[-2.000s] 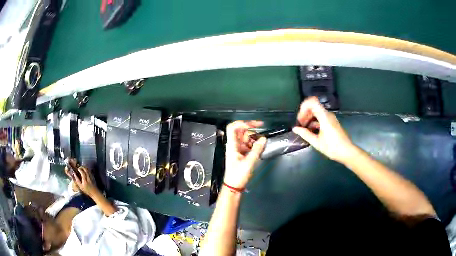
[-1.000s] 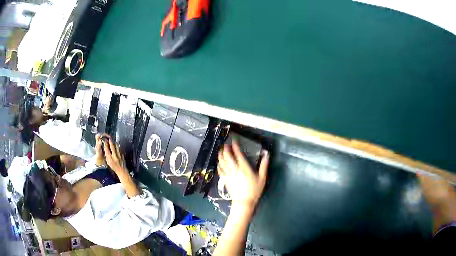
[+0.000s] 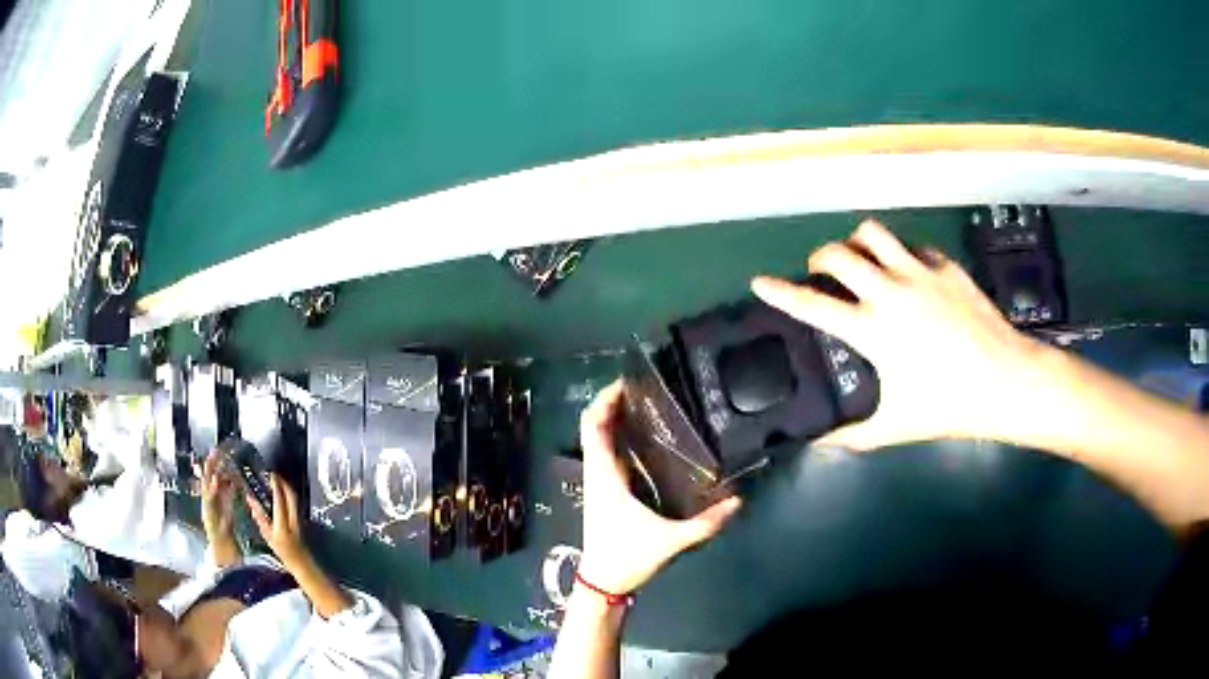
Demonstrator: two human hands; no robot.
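Observation:
My left hand (image 3: 634,511), with a red string at the wrist, grips a black printed box sleeve (image 3: 671,438) above the dark-green bench. My right hand (image 3: 915,345) grips a black inner tray (image 3: 792,369) with a raised rounded-square part in its middle. The tray's left edge is at the sleeve's opening; whether it is inside is hard to tell. A black retail box (image 3: 562,531) with a ring picture lies left of my left hand, partly hidden by it.
Retail boxes (image 3: 398,464) stand in a row at left. Another black tray (image 3: 1018,265) lies under the white shelf edge (image 3: 743,166). A red-black cutter (image 3: 305,100) and a long black box (image 3: 129,219) lie on the upper shelf. A co-worker (image 3: 285,617) handles a dark item at lower left.
My left hand has left the box row and now holds a sleeve. My right hand has come in from the right edge with a tray. The view has turned and shifted.

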